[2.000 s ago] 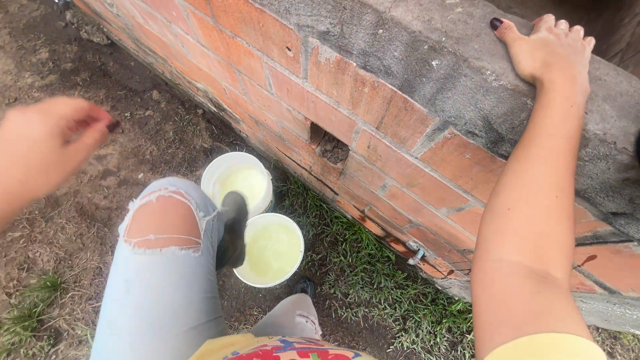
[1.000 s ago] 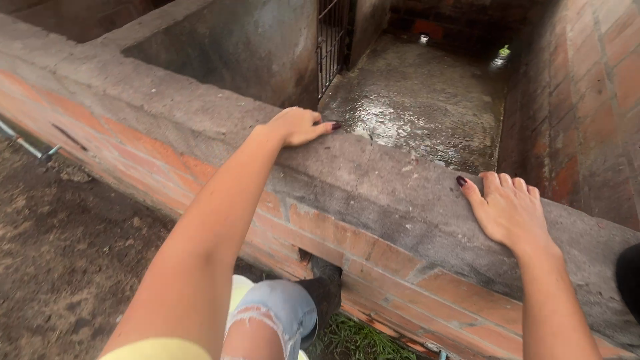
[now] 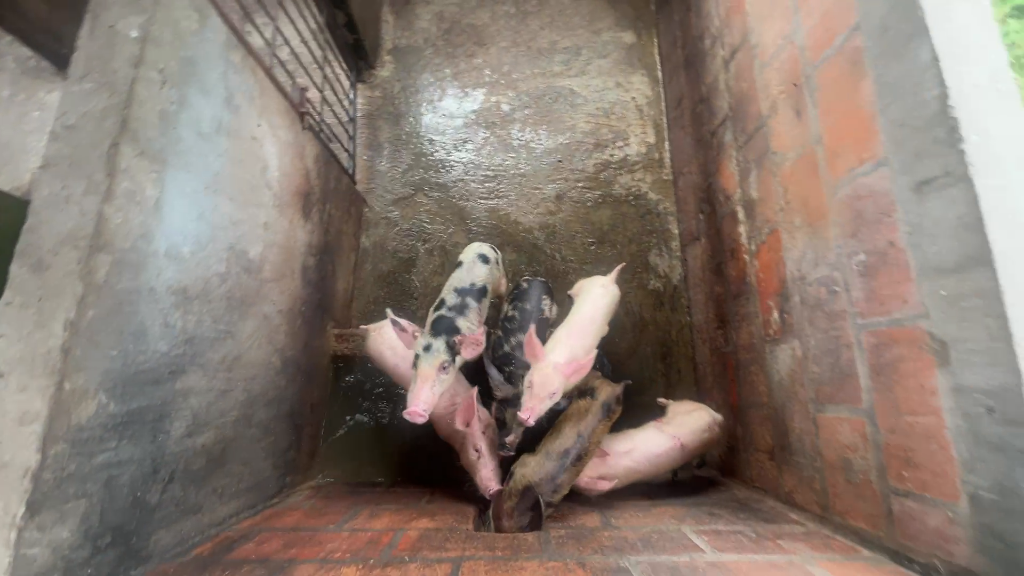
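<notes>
Neither of my hands shows in the head view, so what they touch is hidden. Several piglets crowd together at the near end of a pen. A white piglet with black spots (image 3: pixel 460 312) and a pale pink piglet (image 3: pixel 580 328) have their heads raised. Between them is a dark piglet (image 3: pixel 520 320). Another pink piglet (image 3: pixel 472 436) and a brown piglet (image 3: pixel 564 440) have their snouts low beside a square opening (image 3: pixel 512 512) in the brick wall. One more pink piglet (image 3: pixel 660 448) is at the right.
A wet concrete floor (image 3: pixel 520 144) stretches behind the piglets. The pen is bounded by a plastered wall (image 3: pixel 200 264) on the left, a brick wall (image 3: pixel 824 240) on the right and the near brick wall (image 3: pixel 344 544). Metal bars (image 3: pixel 296 72) form a grating at the upper left.
The view has moved over the wall into the pen, and the piglets now show. Both hands, on the wall top one second ago, have left the view.
</notes>
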